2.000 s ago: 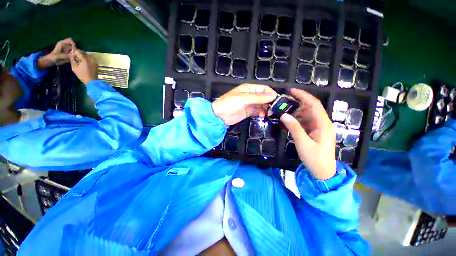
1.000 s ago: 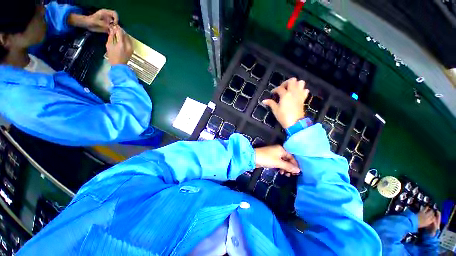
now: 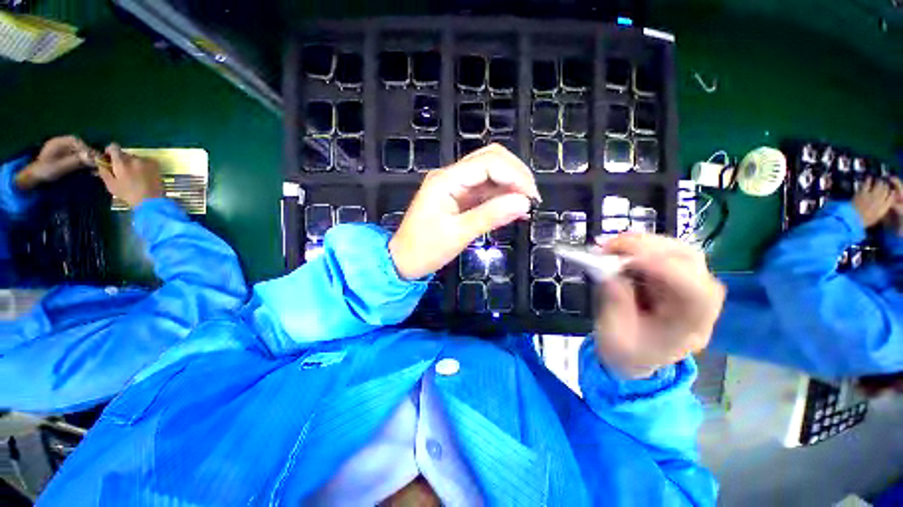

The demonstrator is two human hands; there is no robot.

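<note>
The black foam tray (image 3: 369,109) lies in front of me, its pockets filled with square watch units (image 3: 546,119). My left hand (image 3: 460,210) is over the lower middle of the tray, thumb and forefinger tips close together; a thin dark edge shows by them, too small to name. My right hand (image 3: 658,302) is blurred over the tray's lower right, fingers curled. A pale blurred streak (image 3: 592,260) shows at its fingertips; I cannot tell whether it is a held thing or a fingertip.
A worker's hands (image 3: 119,170) are at the left beside a cream card (image 3: 188,180). A round cream disc (image 3: 761,171) and cable are right of the tray. Another worker's hands (image 3: 877,202) are over a black tray (image 3: 814,176) at the far right.
The view has turned back level over the tray. My left hand has come out from beside my right cuff, and my right hand has come back from the upper pockets to the lower right.
</note>
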